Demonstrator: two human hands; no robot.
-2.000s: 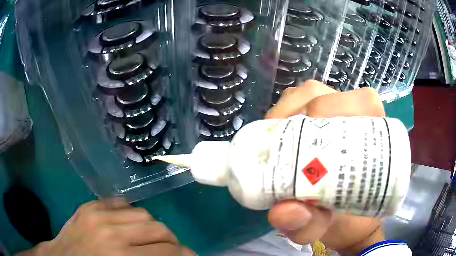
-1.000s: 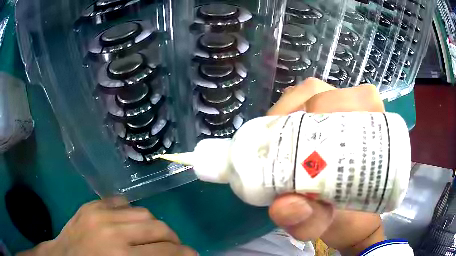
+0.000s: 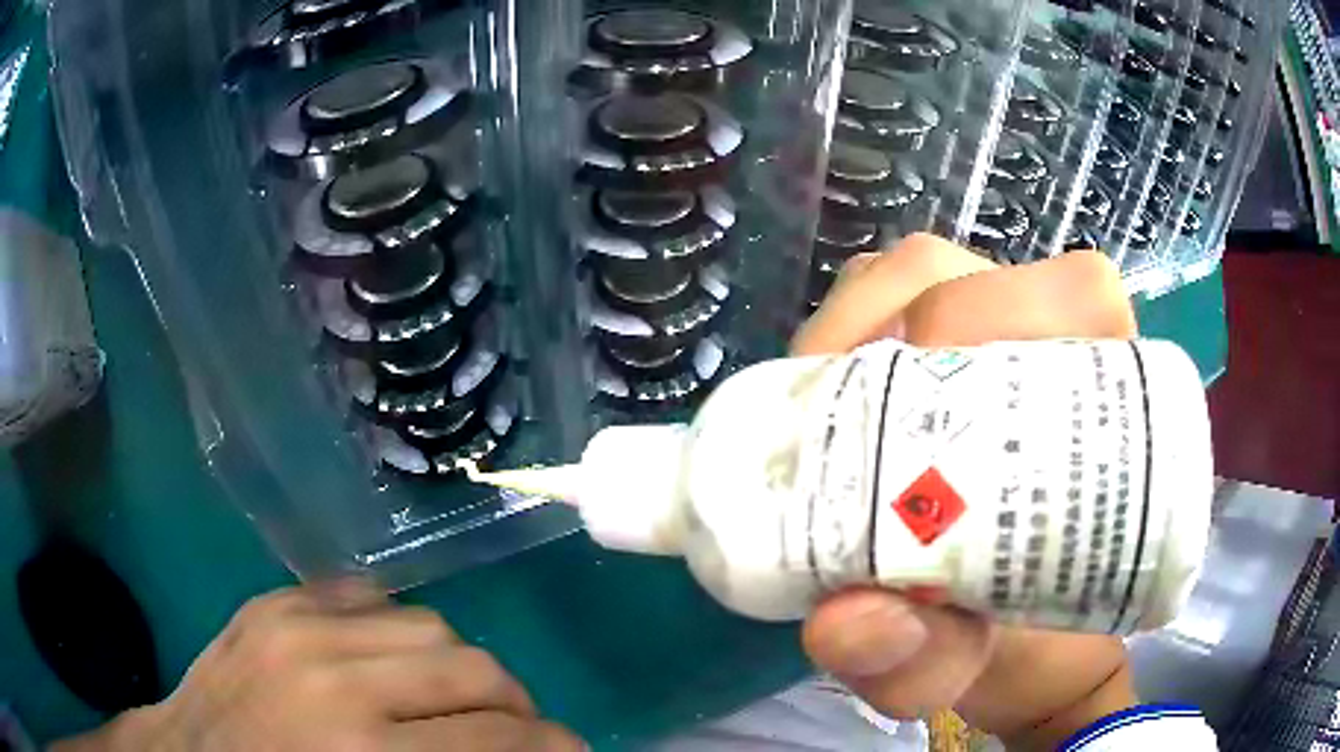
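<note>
The white glue bottle (image 3: 941, 478) lies nearly level in my right hand (image 3: 941, 646), fingers behind it and thumb below. Its thin pale-yellow nozzle (image 3: 529, 479) points left, its tip at the front edge of the nearest part (image 3: 441, 438) in the left column of the clear blister tray (image 3: 191, 294). Black round parts with silver rims fill the tray's columns. My left hand (image 3: 346, 676) rests at the tray's near edge, its fingertips at the rim; whether it pinches the tray is hidden.
A black oval pad (image 3: 88, 624) lies on the green mat (image 3: 661, 646) at the lower left. A whitish, blurred container (image 3: 44, 331) stands at the left edge. A grey surface and dark mesh show at the lower right.
The bottle and nozzle tip have shifted very slightly to the right, and the tray shows slightly shifted too. My left hand has stayed in place.
</note>
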